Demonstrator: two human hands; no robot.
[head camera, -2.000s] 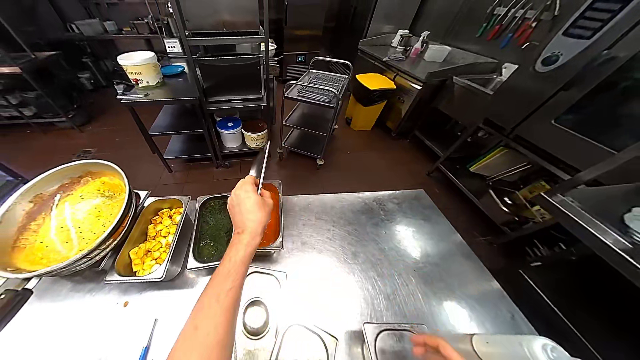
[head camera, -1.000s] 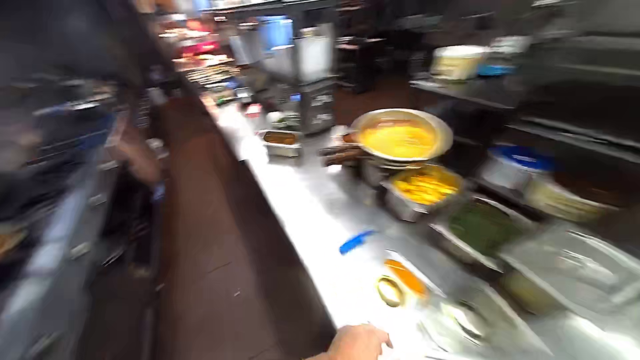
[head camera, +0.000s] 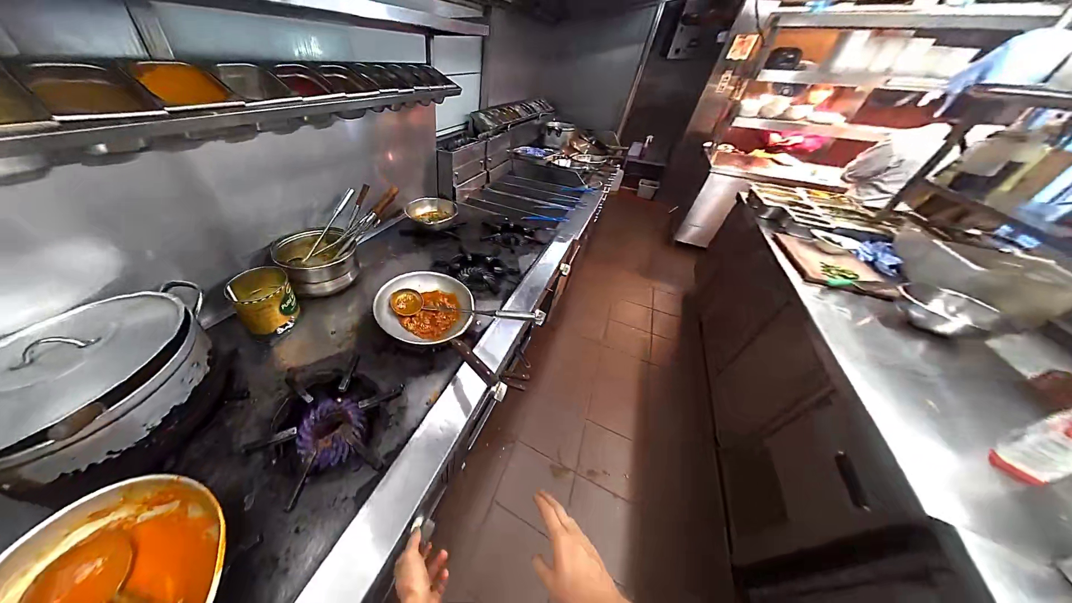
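Observation:
My left hand (head camera: 421, 569) is at the bottom centre beside the steel front edge of the range, fingers apart and empty. To its right, my right hand (head camera: 574, 557) reaches over the tiled floor with nothing in it. A frying pan (head camera: 425, 328) of red-orange sauce sits on the range, a ladle (head camera: 408, 302) lying in it. Nearer, a gas burner (head camera: 331, 431) burns with a bluish flame. A large pan of orange sauce (head camera: 180, 544) is at the lower left, behind it a lidded oval pot (head camera: 92, 352).
A tin can (head camera: 263, 303) and a pot with utensils (head camera: 316, 268) stand at the back of the range. Spice containers (head camera: 180, 84) line the shelf above. Across the aisle, a steel counter (head camera: 888, 377) holds a cutting board (head camera: 816, 260), a metal bowl (head camera: 950, 310) and a red-and-white package (head camera: 1038, 450).
The view has swung from the prep counter to the range and aisle. The knife seen in one hand two seconds ago is not in either hand now.

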